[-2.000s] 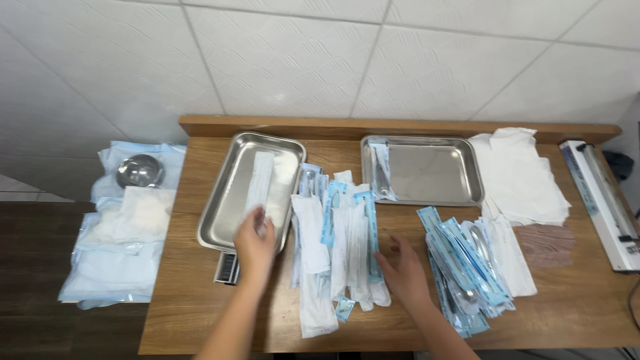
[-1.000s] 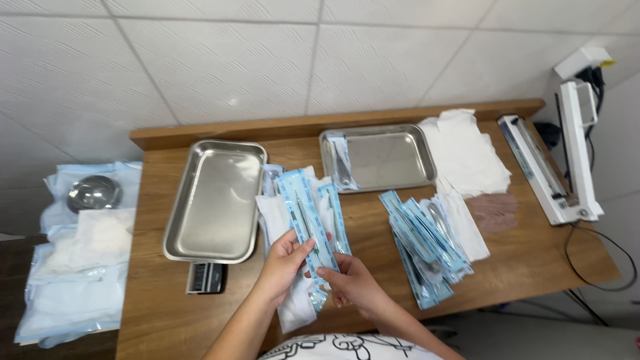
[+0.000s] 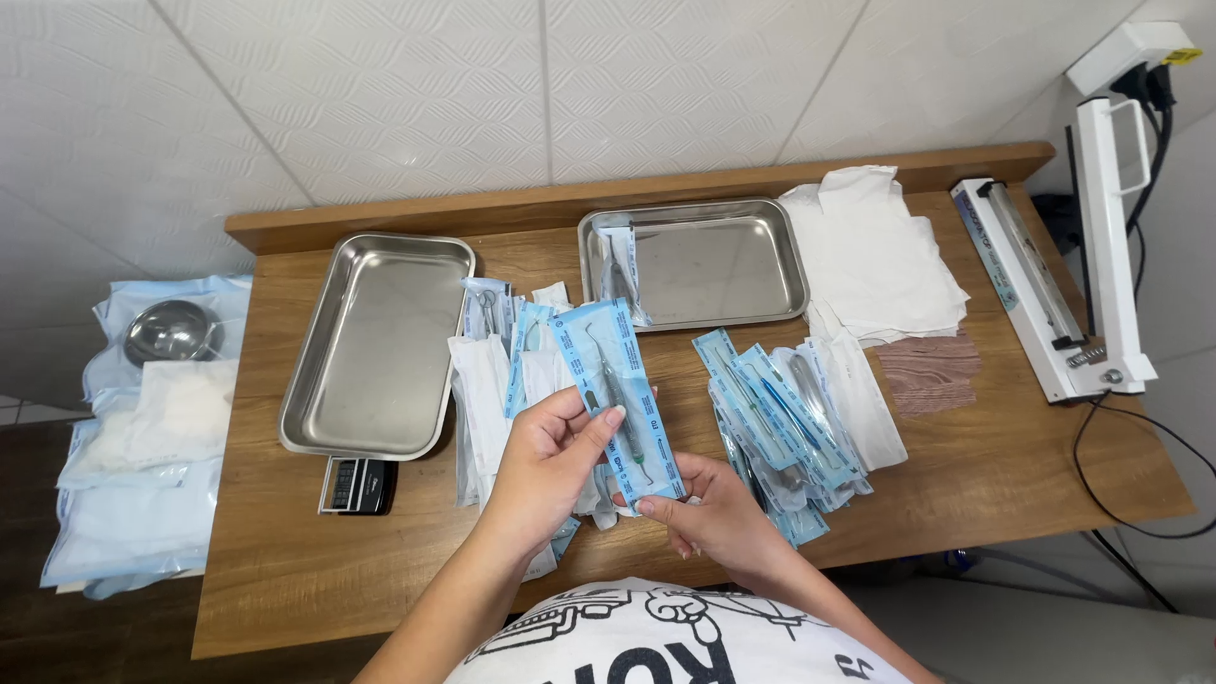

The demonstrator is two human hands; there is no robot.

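Observation:
A blue-edged sterilization pouch (image 3: 622,380) with a slim double-ended dental instrument inside is held up in both hands. My left hand (image 3: 560,465) pinches it at the middle, thumb on the clear film. My right hand (image 3: 708,513) grips its lower end between thumb and fingers. Beneath it and to the left lies a pile of pouches (image 3: 480,389), some with white backs up. A second pile of pouched instruments (image 3: 779,418) lies to the right. One more pouch (image 3: 622,271) rests in the left end of a steel tray (image 3: 708,313).
Another steel tray (image 3: 309,380) stands at left, above a small black device (image 3: 363,486). White cloths (image 3: 879,256) lie right of the back tray, near a heat sealer (image 3: 1021,285) with a raised arm and cable. Wrapped packs (image 3: 142,522) and a metal bowl (image 3: 171,331) sit beyond the left edge.
Two seconds ago my left hand held a pouch over the left tray and my right was by the middle pile. Both hands then came together on a pouch, which they still hold.

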